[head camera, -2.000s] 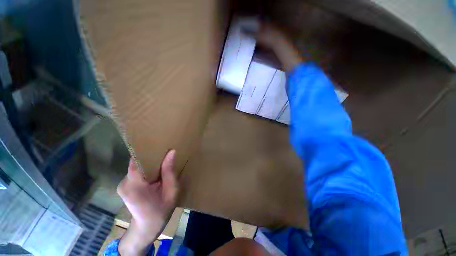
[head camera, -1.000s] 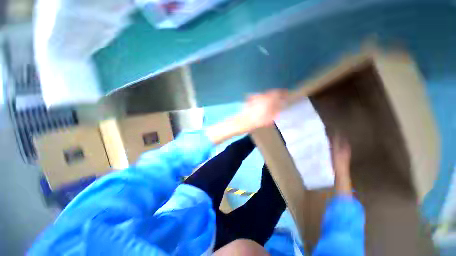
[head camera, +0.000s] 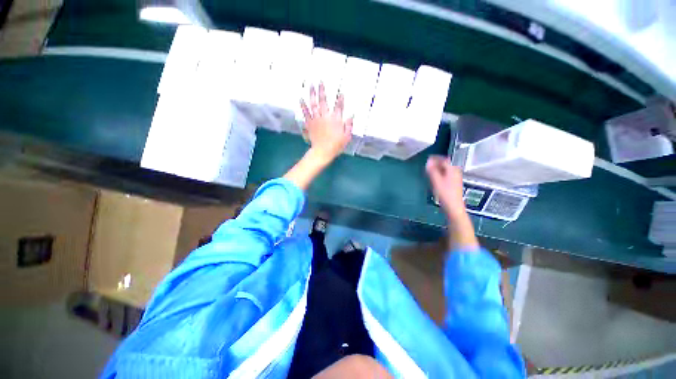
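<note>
White product boxes (head camera: 289, 70) stand side by side in a row on the dark green bench, with a larger white block of boxes (head camera: 189, 133) at its left end. My left hand (head camera: 326, 129) lies with fingers spread on the front of the row, near its middle. My right hand (head camera: 445, 180) is over the bench edge, just left of the scale (head camera: 485, 198); its fingers look curled and blurred, and I cannot tell whether it holds anything. A white box (head camera: 530, 154) sits tilted on the scale, its panel facing left.
More white boxes (head camera: 641, 133) lie at the bench's right end, with a white stack (head camera: 663, 226) at the edge. Brown cartons (head camera: 137, 240) are below the bench at left. An open brown carton (head camera: 419, 270) is partly hidden behind my right arm. Striped floor tape (head camera: 585, 366) shows at lower right.
Both hands have left the brown carton, where my right hand was inside by the white boxes. The view has turned to the bench, and my left hand now rests on the row.
</note>
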